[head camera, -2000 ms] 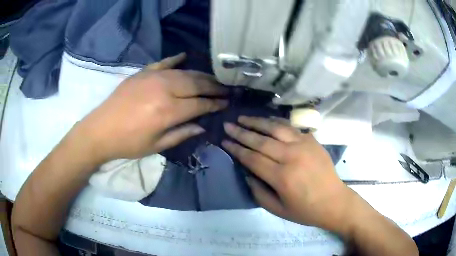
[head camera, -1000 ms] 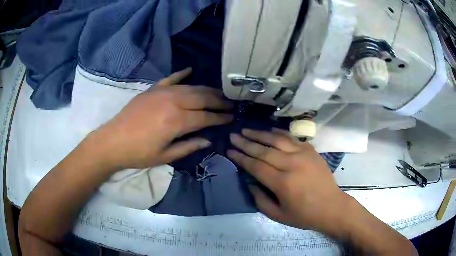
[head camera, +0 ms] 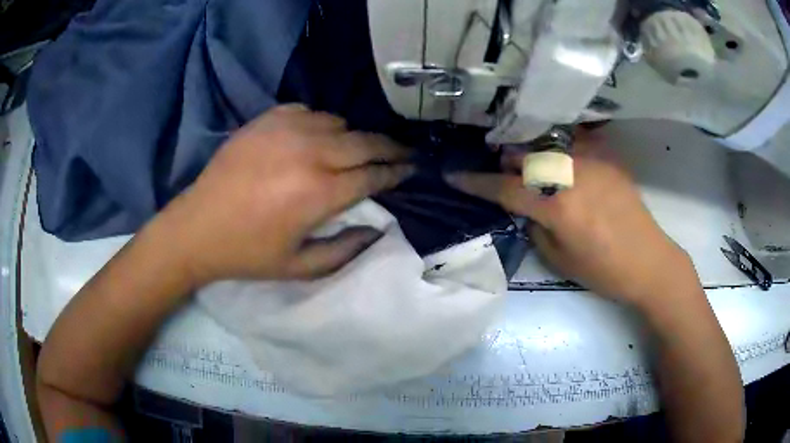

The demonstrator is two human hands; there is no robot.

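Navy cloth [head camera: 442, 208] lies under the sewing machine head [head camera: 450, 52]; the presser foot is hard to see. Blue-grey trouser cloth [head camera: 147, 112] is bunched at the left. A white pocket bag [head camera: 346, 320] spreads towards the table's front edge. My left hand [head camera: 286, 190] lies on the cloth left of the head, its fingertips on the navy piece and its thumb on the white bag. My right hand [head camera: 580, 208] is right of the needle area behind the cream knob [head camera: 548, 171], one finger stretched over the navy cloth. Its other fingers are partly hidden.
Black thread snips [head camera: 747, 262] lie on the table at the right. A printed ruler [head camera: 537, 388] runs along the table's front edge. A large white knob [head camera: 676, 43] sits on the machine body at the upper right.
The cloth has turned: the white bag now spreads in front, where blue-grey panels lay. My right hand has moved right and away from me, partly behind the cream knob. My left hand stays on the cloth.
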